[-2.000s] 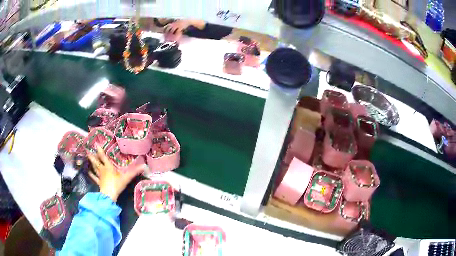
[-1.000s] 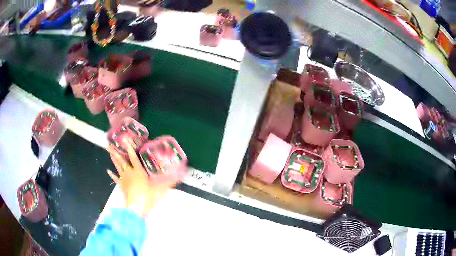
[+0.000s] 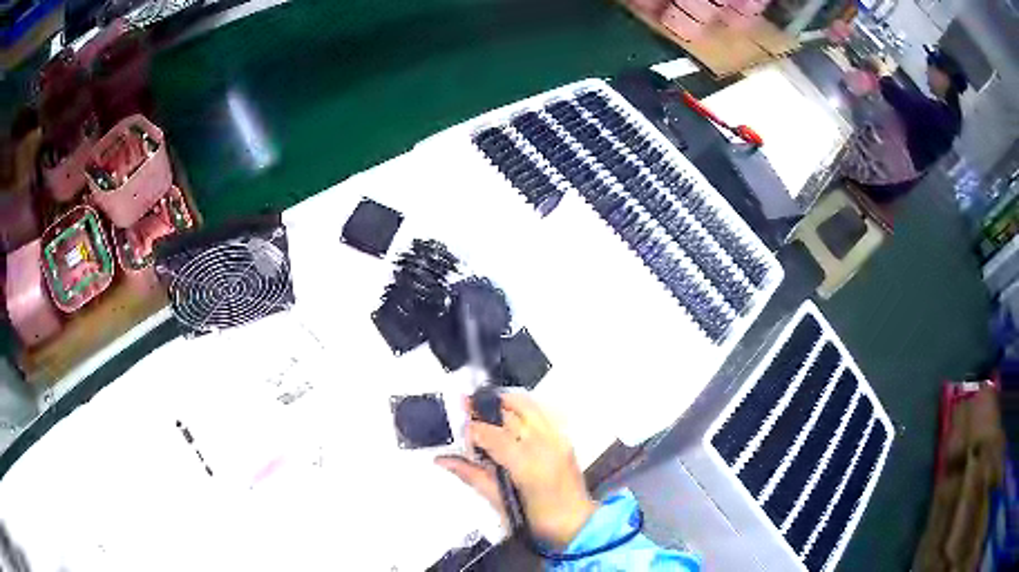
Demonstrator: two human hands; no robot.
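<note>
My right hand (image 3: pixel 542 458), in a blue sleeve, comes in from the lower right. It is closed on the black handle of a soldering iron (image 3: pixel 486 408), with the black cord running down under the hand. The blurred metal barrel points up over a pile of black square fans (image 3: pixel 419 293). I cannot tell if the tip touches them. One loose fan (image 3: pixel 421 421) lies just left of the hand, and another (image 3: pixel 372 226) lies above the pile. My left hand is out of the picture.
A fan tray (image 3: pixel 637 212) stands behind the pile, with a second tray (image 3: pixel 799 441) lower right. A fume extractor fan (image 3: pixel 229 285) stands left. Pink housings (image 3: pixel 129 168) are grouped on cardboard at far left. A person (image 3: pixel 905 123) is at upper right.
The view has swung right, towards the fans and trays. My left hand, earlier over the pink housings, has left the picture. My right hand has come into view with the soldering iron.
</note>
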